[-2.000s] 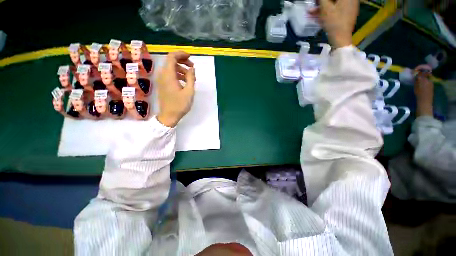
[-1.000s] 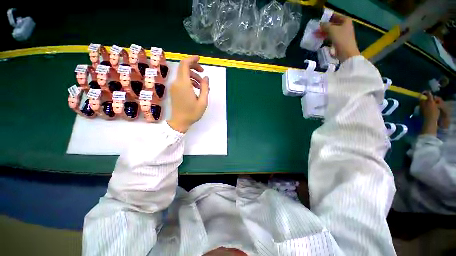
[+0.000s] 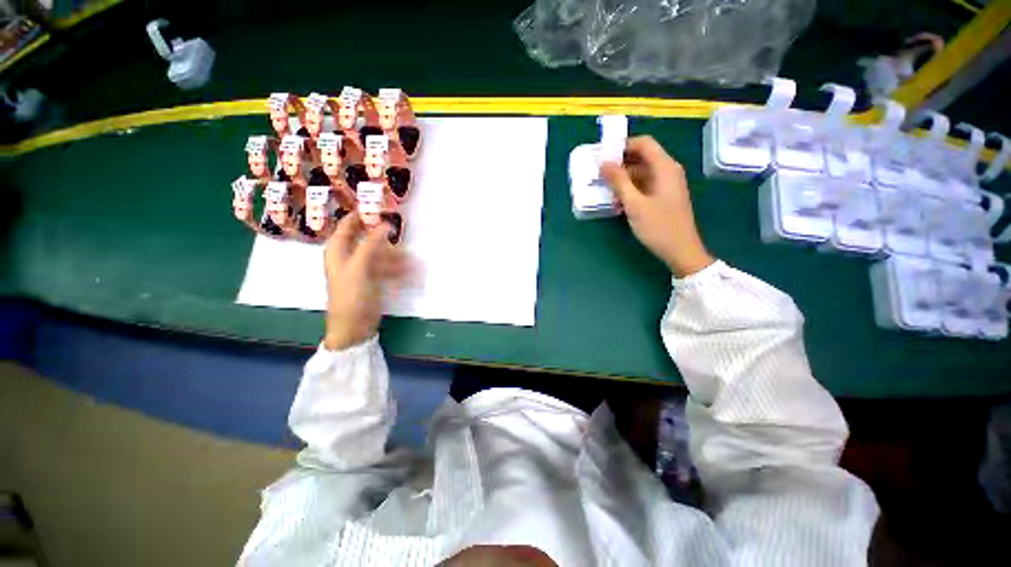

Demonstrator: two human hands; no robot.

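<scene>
My right hand (image 3: 654,199) grips the upright arm of a white display stand (image 3: 592,181), just right of the white sheet (image 3: 477,222). Pink smartwatches (image 3: 330,161) with white strap labels stand in close rows on the left part of the sheet. My left hand (image 3: 360,271) is at the front right watch (image 3: 371,202), slightly blurred. Its fingertips overlap the watch's lower part; I cannot tell whether they grip it.
White stands (image 3: 798,205) stand in rows at the right. A crinkled clear plastic heap (image 3: 665,39) lies beyond the yellow stripe (image 3: 488,106). Another white stand (image 3: 189,61) sits at the far left, beyond the stripe.
My right hand has come back from beyond the stripe with a stand and is now beside the sheet. My left hand has moved from the sheet's middle to the front right watch.
</scene>
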